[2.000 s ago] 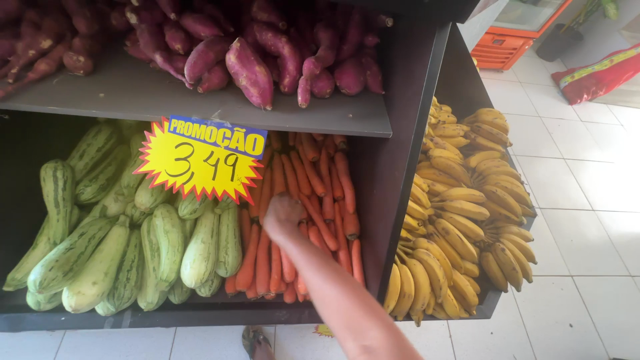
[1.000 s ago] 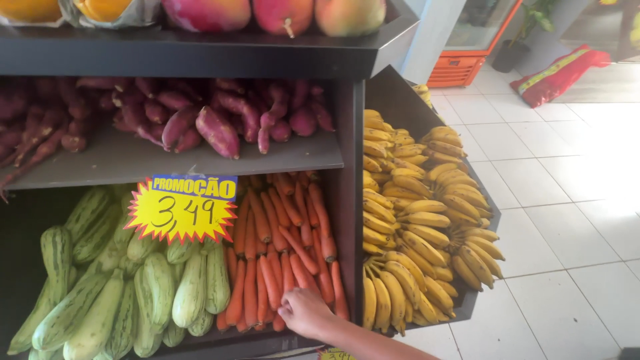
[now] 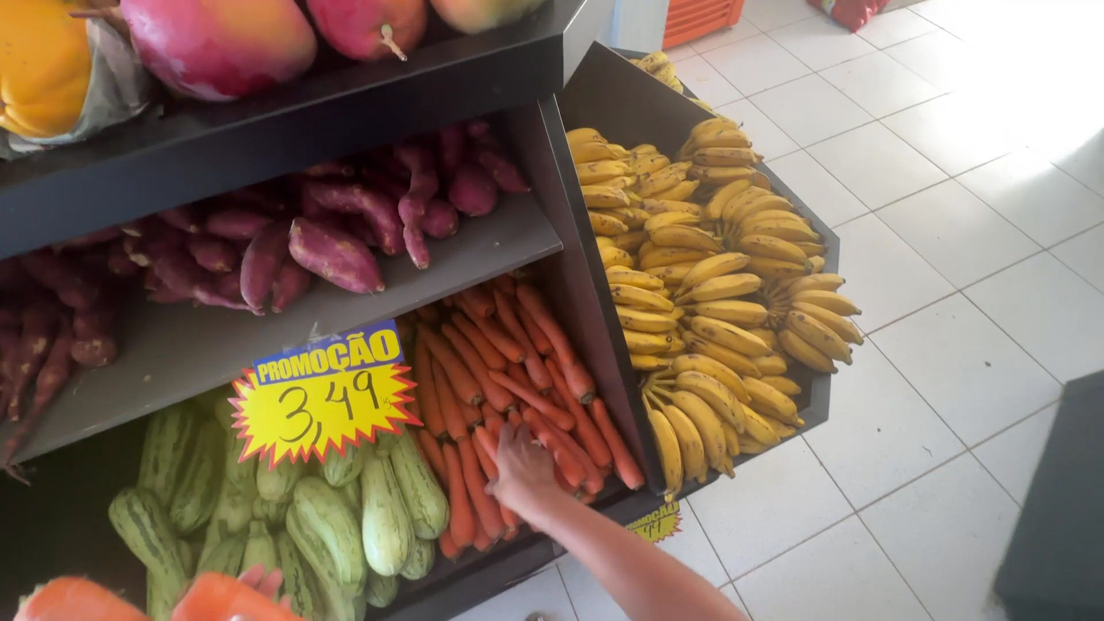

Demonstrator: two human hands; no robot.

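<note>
My right hand reaches into the lower shelf bay, its fingers over the pile of orange carrots. The fingers touch carrots there; whether they grip one cannot be told. At the bottom left edge, the fingertips of my left hand show behind thick orange pieces that look like carrots, held close to the camera and cut off by the frame. Striped green zucchini lie left of the carrot pile. A yellow price sign hangs from the shelf edge above them.
Purple sweet potatoes fill the shelf above, and mangoes sit on top. A dark upright panel separates the carrots from a bin of bananas. White floor tiles lie at the right.
My left fingertips and the orange pieces have come into view at the bottom left. My right hand remains at the carrots. The view has shifted and tilted.
</note>
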